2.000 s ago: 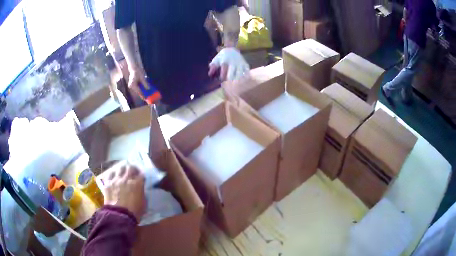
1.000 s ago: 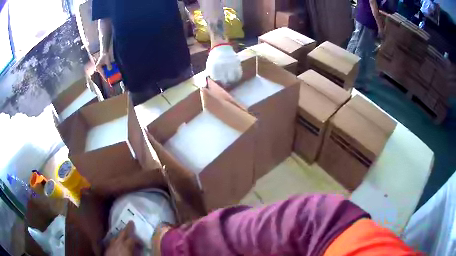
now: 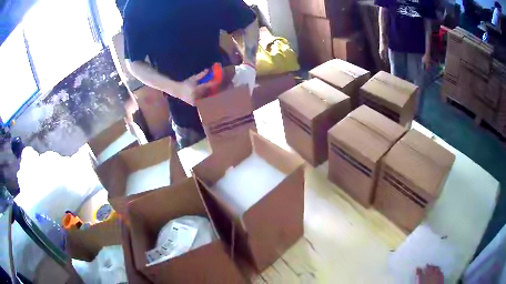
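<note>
My right hand (image 3: 430, 274) shows only as fingers at the bottom right edge, over a white foam sheet (image 3: 421, 250); whether it grips the sheet I cannot tell. My left hand is out of the picture. An open carton (image 3: 194, 266) stands in front of me. In it lies a rounded white bagged product (image 3: 203, 232) with a printed white leaflet (image 3: 176, 238) on top. Another open carton (image 3: 273, 227) touches it on the right, with a white foam sheet (image 3: 249, 182) inside.
A person opposite holds a red and blue tape gun (image 3: 210, 76) above a striped carton (image 3: 230, 119). Several closed cartons (image 3: 363, 152) stand at the right. Another open carton (image 3: 147, 166), tape rolls (image 3: 104, 212) and a low parts box (image 3: 94, 241) are at the left. Another person stands behind.
My hands have left the near carton; my right hand is now at the bottom right. The far foam-filled carton is gone from its place beside the closed ones, where a closed carton now shows. The tape gun has risen.
</note>
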